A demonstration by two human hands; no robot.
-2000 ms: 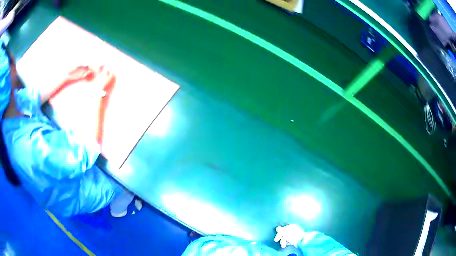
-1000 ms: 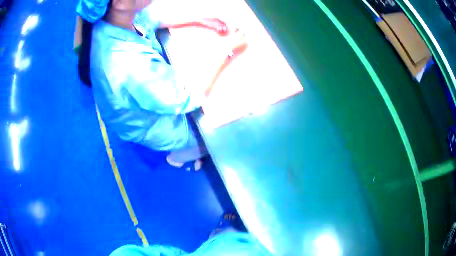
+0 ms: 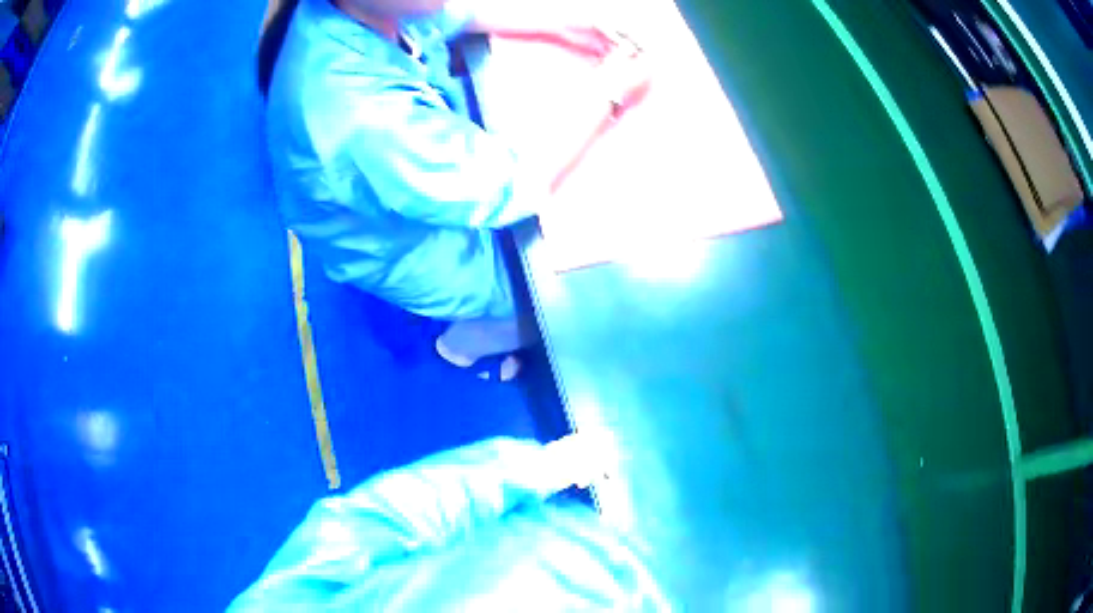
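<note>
My left hand (image 3: pixel 581 460), in a white glove, is at the near edge of the green bench top (image 3: pixel 743 407). It is small and washed out by glare, so its fingers cannot be made out. My light blue sleeve (image 3: pixel 420 509) reaches to it from the lower left. More light blue cloth of my smock fills the bottom middle. My right hand is not in view. No held object can be seen.
A seated person in a blue smock (image 3: pixel 372 156) rests bare forearms on a washed-out flat sheet (image 3: pixel 683 156) on the bench. Brown cardboard (image 3: pixel 1028 156) lies at the far right. The blue floor has a yellow line (image 3: pixel 314 371).
The view has turned left since the first frame, and the black box and right-side gloved hand have left it. My left sleeve and gloved hand have come up onto the bench edge.
</note>
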